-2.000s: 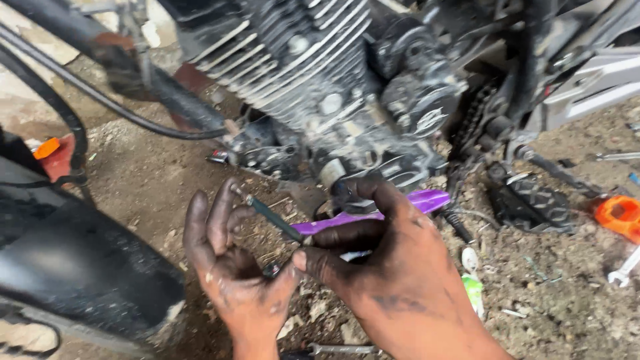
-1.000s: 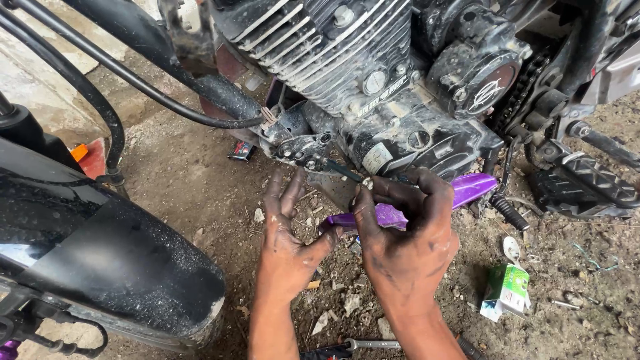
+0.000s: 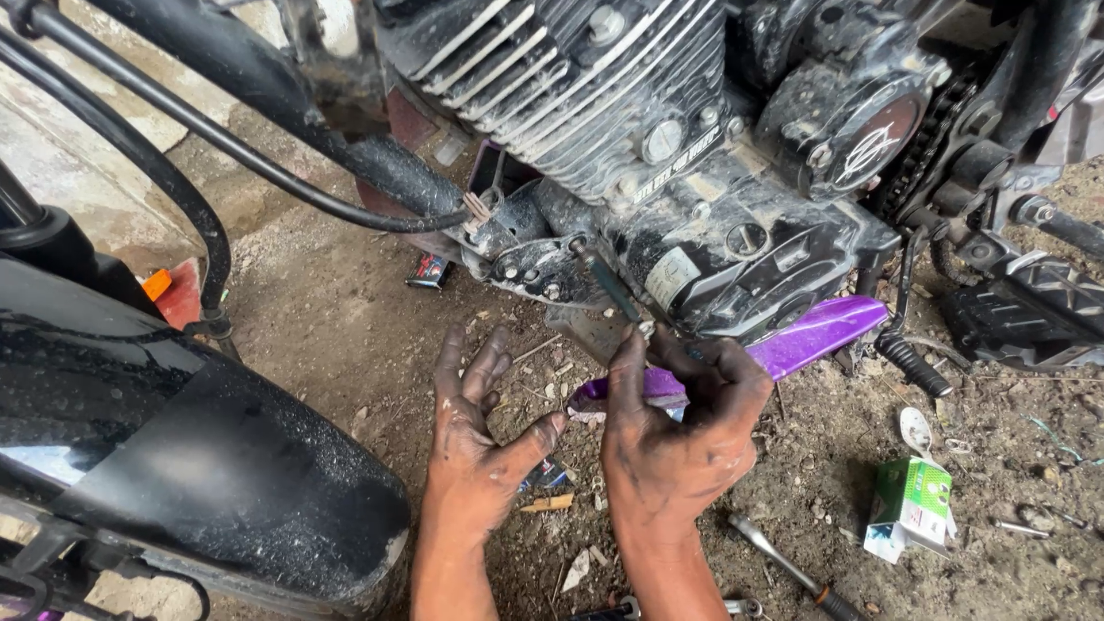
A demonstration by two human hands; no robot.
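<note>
Between thumb and index finger, my right hand (image 3: 677, 414) pinches the lower end of a thin dark rod (image 3: 611, 285) with metal ends. The rod slants up and left, its top end in front of the bracket (image 3: 539, 272) below the motorcycle engine's finned cylinder (image 3: 561, 95). My left hand (image 3: 483, 414) is empty, fingers spread, lower left of the rod. A purple plastic panel (image 3: 815, 332) lies under the engine, partly hidden behind my right hand. Both hands are blackened with grease. Whether the rod's top end touches the bracket, I cannot tell.
The black front fender (image 3: 241, 466) fills the lower left. Black cables (image 3: 285, 177) cross at upper left. A ratchet wrench (image 3: 776, 556), a green and white box (image 3: 910, 504) and a plastic spoon (image 3: 916, 431) lie on the dirt. The kick lever (image 3: 914, 362) and footpeg (image 3: 1031, 315) jut out at right.
Two seconds ago the rod was between both hands, below the engine. My right hand has brought it up to the bracket area, and my left hand has come away from it. The view has shifted.
</note>
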